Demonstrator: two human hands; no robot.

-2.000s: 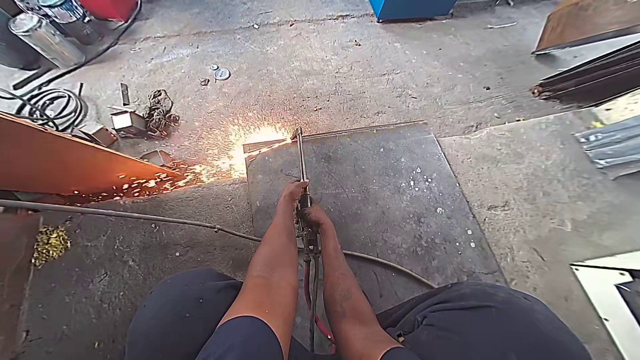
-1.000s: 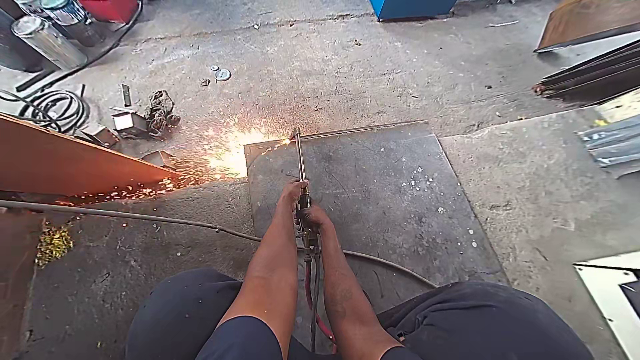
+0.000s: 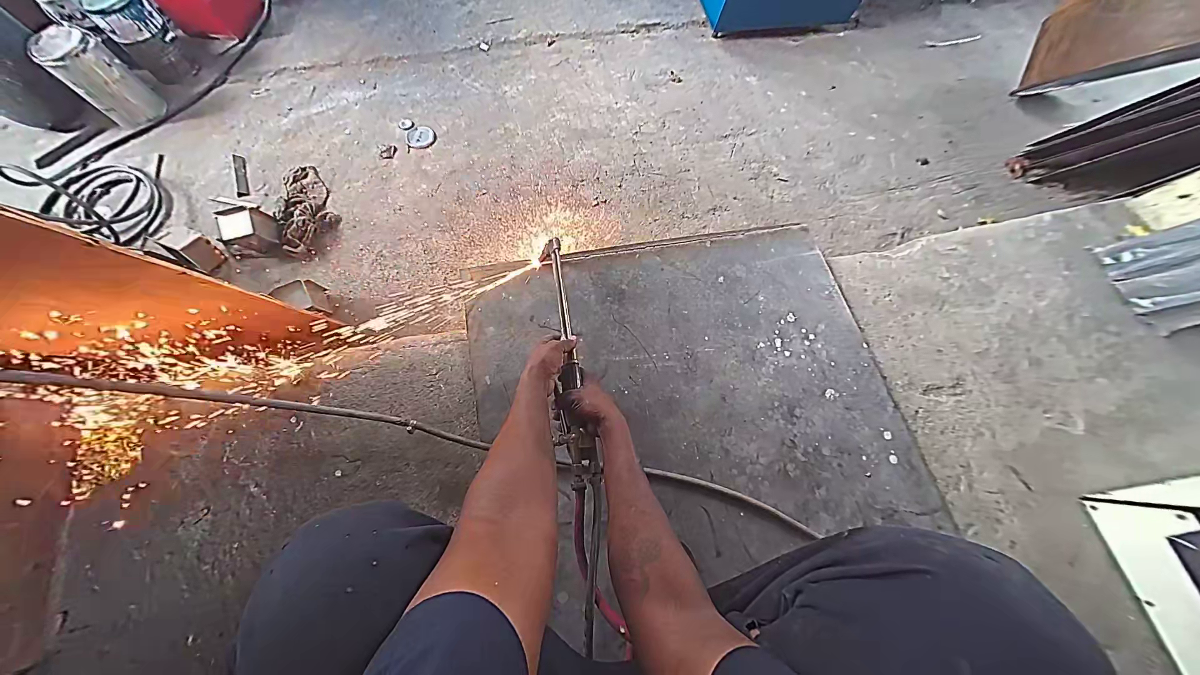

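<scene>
Both hands grip a metal cutting torch (image 3: 562, 295) that points away from me. My left hand (image 3: 548, 361) closes round the torch tube, ahead of my right hand (image 3: 591, 403), which holds the handle. The torch head is at the far edge of a flat steel plate (image 3: 694, 347), near its left corner. A bright glow surrounds the tip, and a stream of sparks shoots left from it. A thin cut or strip line runs along the far edge, right of the tip. Red and dark hoses (image 3: 589, 553) hang from the torch between my forearms.
A long hose (image 3: 309, 407) crosses beneath my arms. At left are an orange-lit metal panel (image 3: 122, 291), a coiled cable (image 3: 108, 202), metal offcuts (image 3: 246, 228) and cans (image 3: 94, 70). A blue box (image 3: 783, 11) and stacked steel profiles (image 3: 1116, 141) lie beyond. A white panel (image 3: 1148, 553) is at right.
The sparks, which sprayed wide beside the plate's left corner, now form a narrow stream reaching farther left, over the hose and panel. The glow is now close round the torch tip. Both hands keep their grip.
</scene>
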